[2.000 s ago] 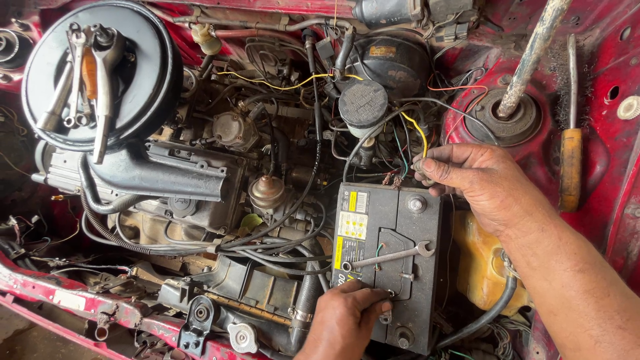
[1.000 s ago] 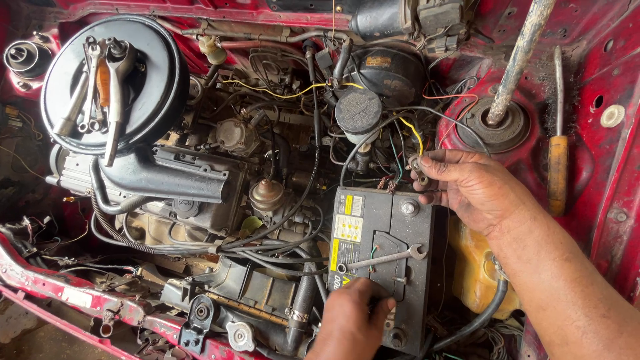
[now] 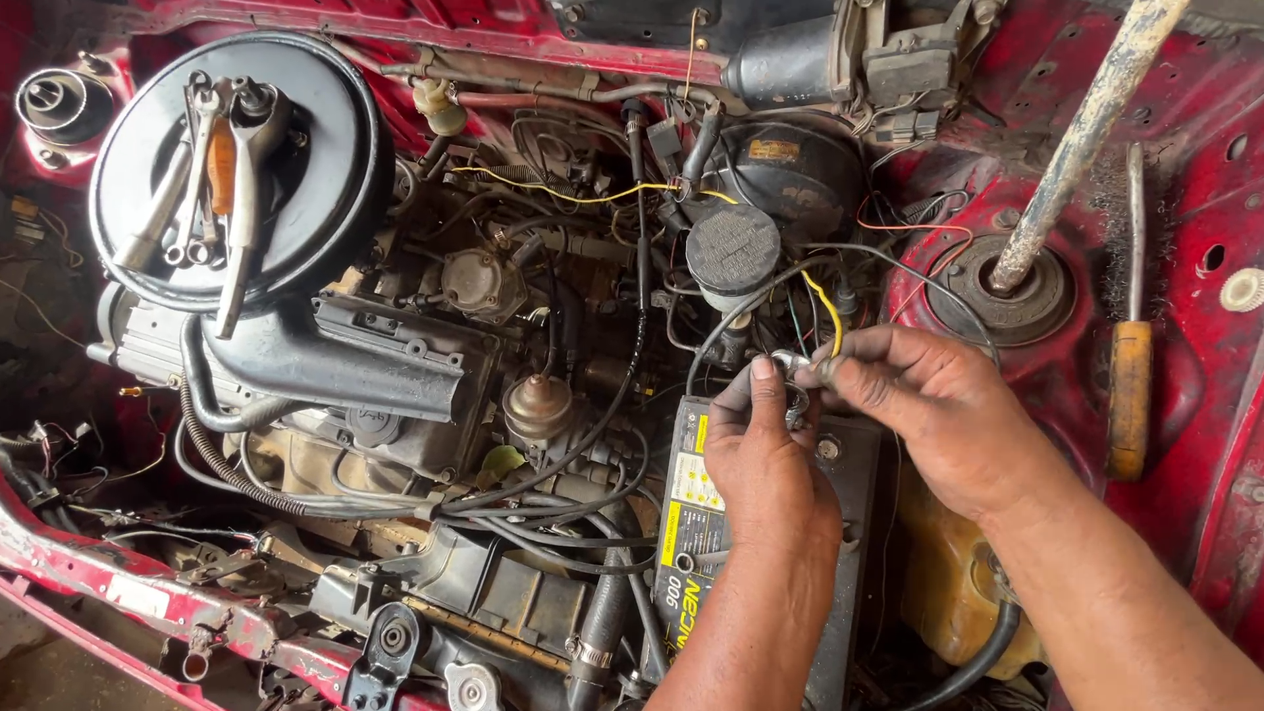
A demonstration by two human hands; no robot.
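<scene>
Both hands meet over the far end of the car battery (image 3: 849,504). My left hand (image 3: 775,434) has its thumb and fingers around a metal battery cable clamp (image 3: 793,390). Beside it, my right hand (image 3: 899,395) pinches the clamp's wire end, where a yellow wire (image 3: 825,301) comes down. A combination wrench (image 3: 688,561) lies on the battery, mostly hidden under my left forearm. The round terminal post (image 3: 829,448) shows just below my right fingers.
Wrenches and a ratchet (image 3: 247,148) lie on the round black air cleaner (image 3: 336,217). A wire brush with a wooden handle (image 3: 1129,395) rests at the right fender. A painted prop rod (image 3: 1086,138) stands in the strut tower. A brake fluid reservoir (image 3: 733,252) sits behind the battery.
My left hand has moved from the near end of the battery up to the cable clamp beside my right hand. The wrench is now largely covered by my left arm.
</scene>
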